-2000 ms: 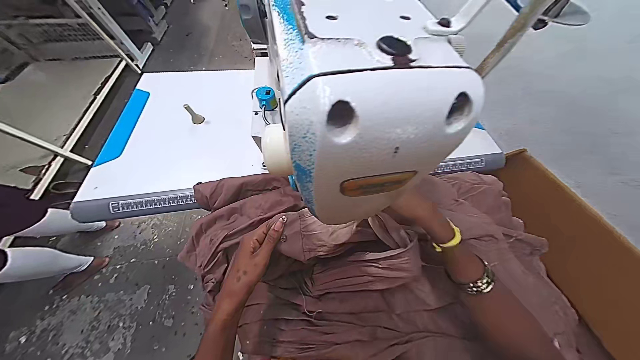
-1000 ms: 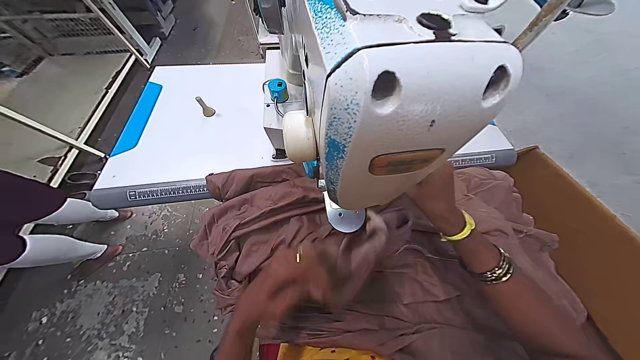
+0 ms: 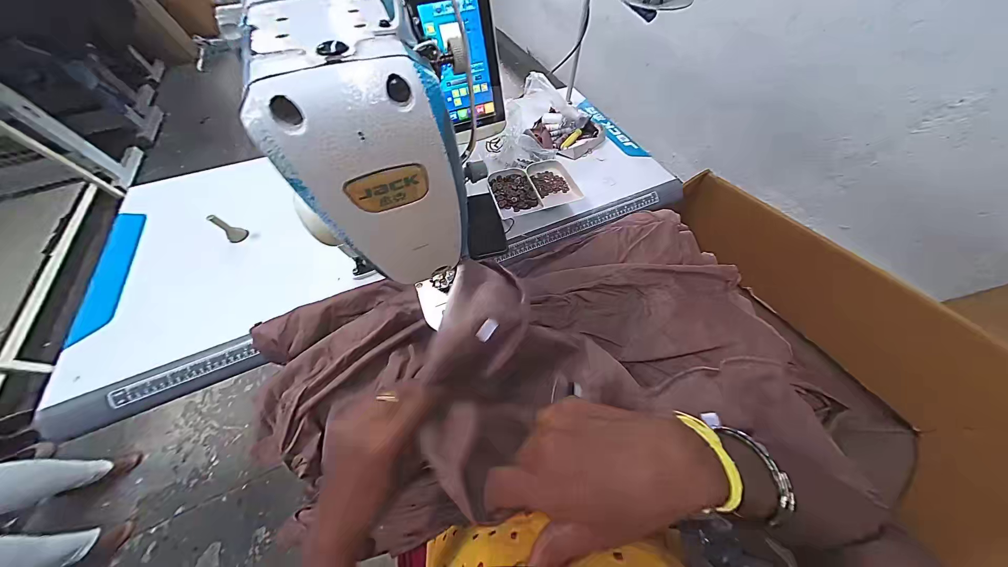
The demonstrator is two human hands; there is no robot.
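Note:
A brown fabric garment (image 3: 669,315) lies bunched over the front edge of the table and hangs down before me. My left hand (image 3: 378,433), blurred and wearing a ring, grips a fold of it. My right hand (image 3: 606,465), with a yellow bangle (image 3: 720,465) and metal bangles at the wrist, holds the cloth to the right of my left hand. Above the cloth stands the white head of a Jack sewing machine (image 3: 362,157). A raised part of the garment touches the area below the head, beside a white plate (image 3: 432,303).
White trays of small buttons (image 3: 516,191) sit on the table, near a bag of oddments (image 3: 563,130), a lit screen (image 3: 461,63) and a dark phone-like object (image 3: 484,227). A cardboard box wall (image 3: 819,299) rises at right. A person's legs (image 3: 55,484) show at lower left.
The view has shifted, bringing the screen and button trays into sight. My right hand has come from beside the machine head down toward my lap, near my left hand.

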